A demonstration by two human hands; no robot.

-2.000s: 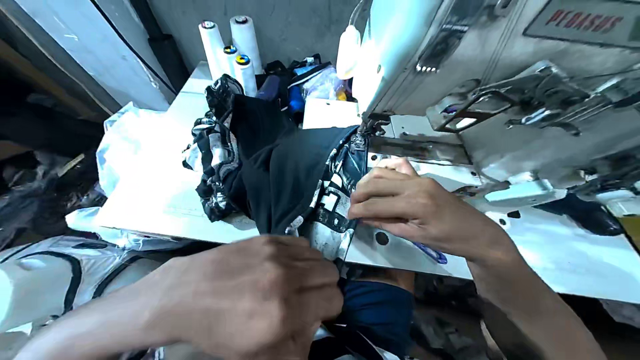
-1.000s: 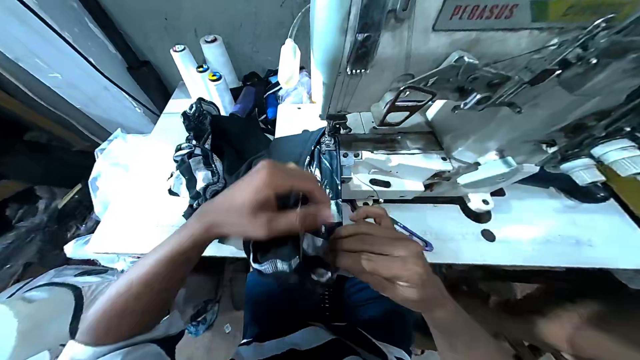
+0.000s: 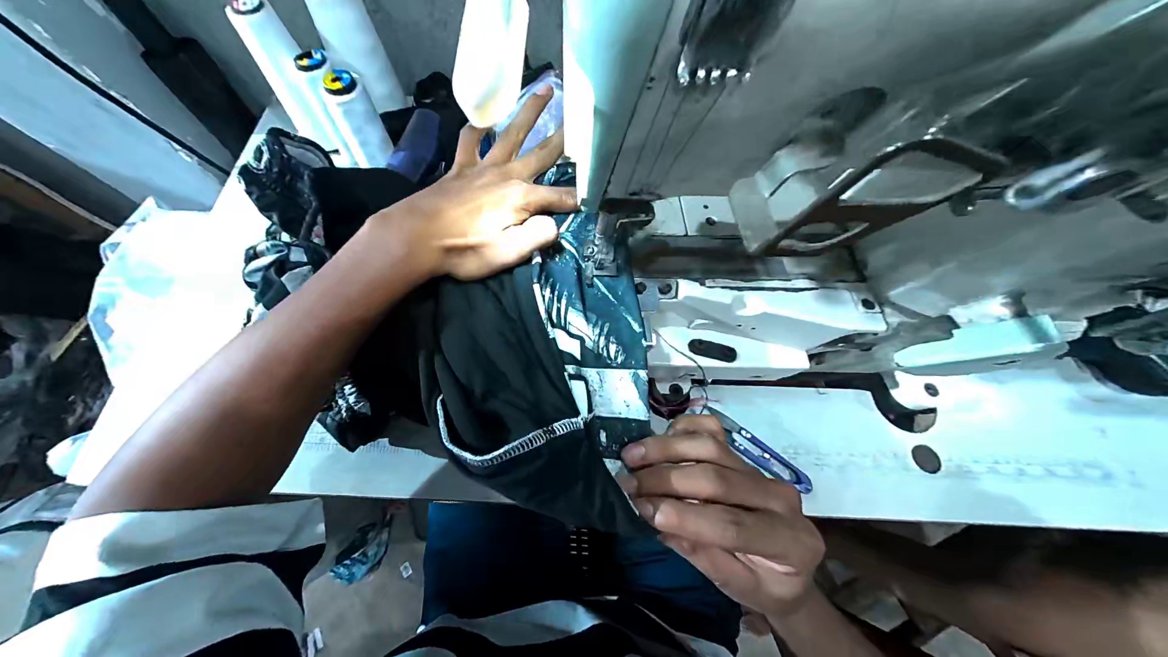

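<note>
A black garment with a patterned band and white overlock stitching lies under the presser foot of an industrial sewing machine. My left hand rests spread on the cloth, just left of the presser foot, its fingers pointing away from me. At the front end of the band, my right hand pinches the garment's edge between thumb and fingers. Blue-handled thread snips lie on the table just behind my right hand.
White thread cones stand at the back left. White cloth or plastic lies at the table's left side, beside bunched patterned fabric. The machine head overhangs the right side. The front edge of the white table runs near my lap.
My left hand has moved from the band's front end to beside the presser foot and is spread flat. The garment's near part now lies spread out along the machine. The view has moved closer.
</note>
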